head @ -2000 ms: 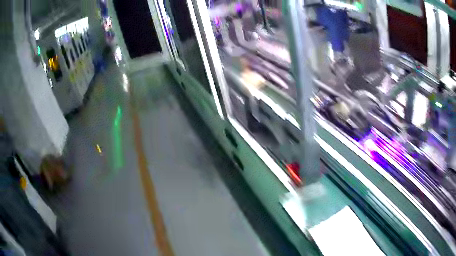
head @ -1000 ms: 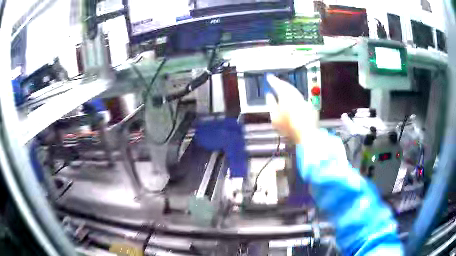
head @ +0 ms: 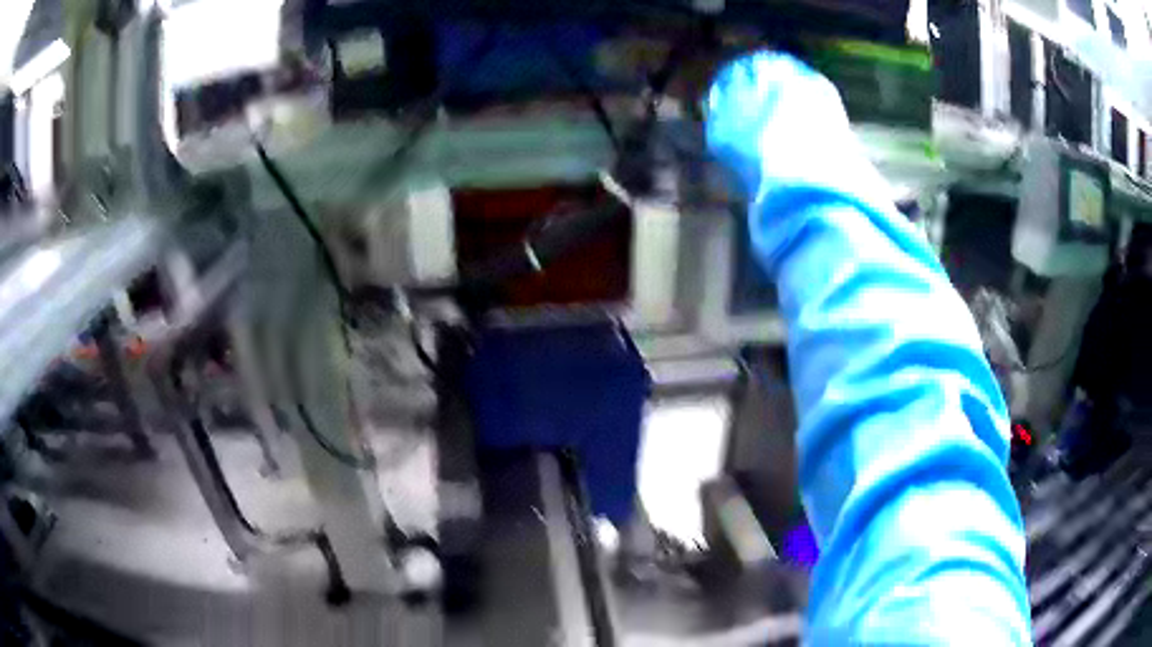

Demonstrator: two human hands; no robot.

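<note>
My right arm, in a light blue sleeve, reaches up and forward from the bottom right. My right hand [head: 771,108] is at its far end, near the top, blurred and tinted blue. Its fingers cannot be made out, and whether it holds anything cannot be told. It overlaps a dark shelf-like band of equipment, just left of a green panel [head: 884,95]. Whether it touches anything there is unclear. My left hand is out of the picture.
A dark blue box-like part [head: 556,392] stands in the middle, with a metal rail [head: 565,544] below it. A grey post-like machine part [head: 297,379] with dark cables is on the left. A small screen unit [head: 1064,209] is at the right. Much is blurred.
The view has moved from an aisle to machinery, then shifted further. My right arm, absent at first, now reaches higher in the picture than one second ago. The monitor at the top has mostly left view.
</note>
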